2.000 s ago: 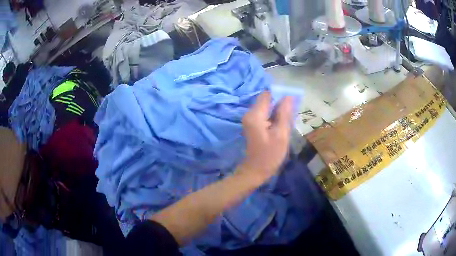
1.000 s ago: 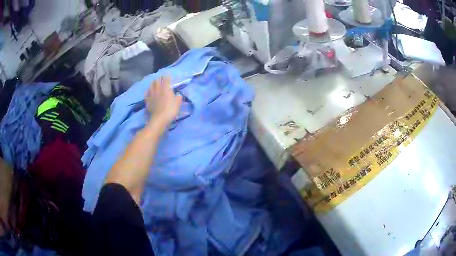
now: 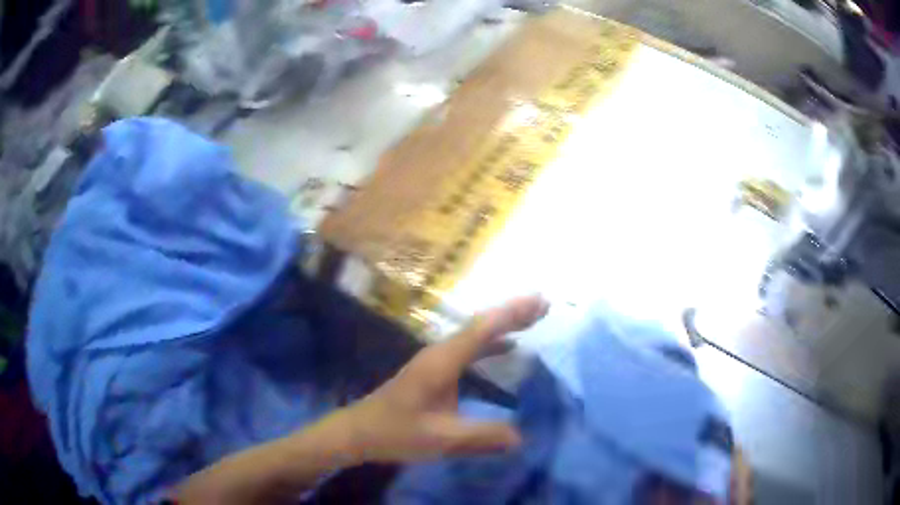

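Note:
My left hand [image 3: 439, 395] is at lower centre, slightly blurred, with thumb and fingers apart and nothing between them. A light blue garment [image 3: 632, 395] lies bunched at the table's near edge, just right of my left hand. A sliver of my right hand [image 3: 742, 478] shows at the garment's lower right edge; the rest is hidden or out of the picture, so its grip cannot be told. The heap of blue garments [image 3: 168, 247] stands at the left, apart from this piece.
The white table [image 3: 641, 187] glares brightly. Brown cardboard [image 3: 414, 178] with yellow printed tape [image 3: 518, 173] lies along its left part. Part of a blurred machine [image 3: 839, 207] shows at the right edge. Blurred clutter lies at upper left.
The view has swung right, so the heap sits farther left. My left hand has left the heap and opened beside another blue garment. A sliver of my right hand has come into view.

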